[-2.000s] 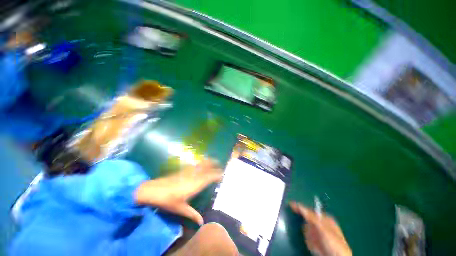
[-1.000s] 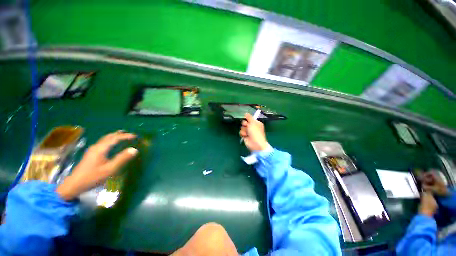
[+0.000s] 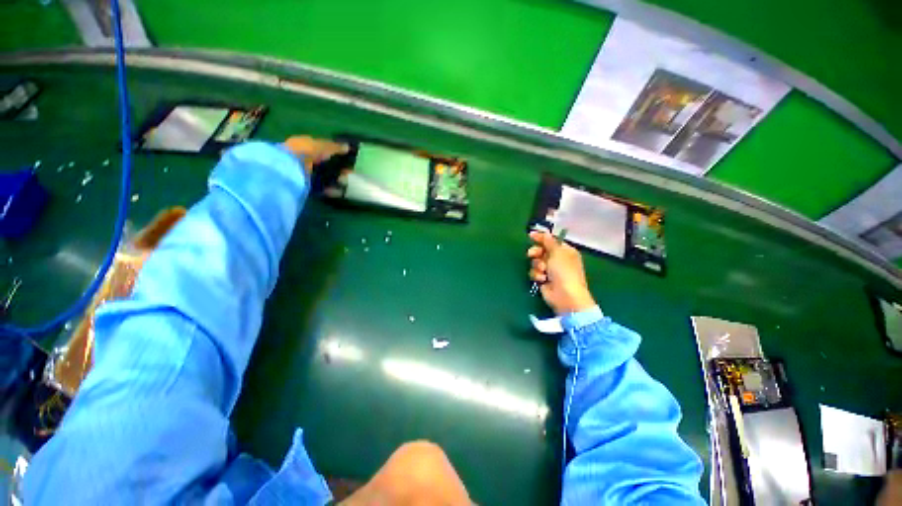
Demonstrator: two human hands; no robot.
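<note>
An open tablet unit (image 3: 388, 180) with a pale middle and a circuit board at its right end lies near the back rail. My left hand (image 3: 316, 150) reaches to its left end with the fingertips on or just over the edge; its grip is unclear. A second tablet unit (image 3: 593, 220) lies to the right. My right hand (image 3: 561, 274) is at its lower left corner, fingers curled around slim tweezers (image 3: 535, 289), only partly visible. A pale band hangs at my right wrist.
Another tablet (image 3: 188, 128) lies back left. A blue hose (image 3: 123, 158) hangs at left, near bagged amber sheets (image 3: 89, 336) and a blue bin (image 3: 18, 201). White scraps (image 3: 440, 343) dot the mat. At right are a tablet (image 3: 776, 445), a grey plate (image 3: 725, 339) and a white sheet (image 3: 853, 439).
The view has swung. My left hand has gone from above the amber film to the middle tablet's left end. My right hand remains by the right tablet, now at its lower left corner.
</note>
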